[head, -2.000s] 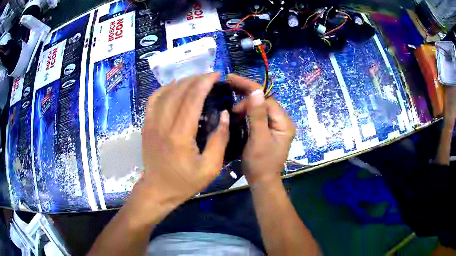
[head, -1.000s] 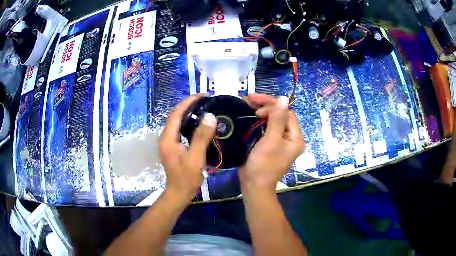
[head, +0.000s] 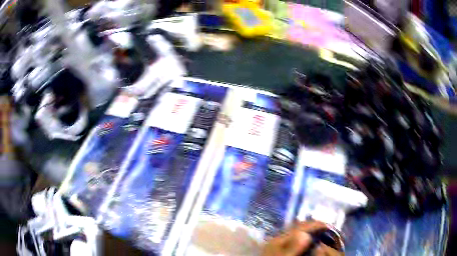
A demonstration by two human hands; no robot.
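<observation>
The view is strongly blurred. A white housing [head: 328, 200] lies on the printed sheets at the lower right. The dark edge of a black round part [head: 330, 237] shows just below it, cut off by the bottom edge. My left hand [head: 299, 241] is at the bottom edge, mostly cut off, with its fingers on that dark rim. The wires and the inside of the part are hidden. My right hand is not in view.
Black round parts with wires [head: 391, 140] are heaped at the right. White housings with black insides [head: 65, 107] crowd the left. White frames [head: 65, 225] stand beside the bench at lower left. A yellow object [head: 248, 19] is at the far side.
The view has swung left and up, so the housing and black part now sit at the lower right. My right hand has left the picture and my left hand is mostly cut off.
</observation>
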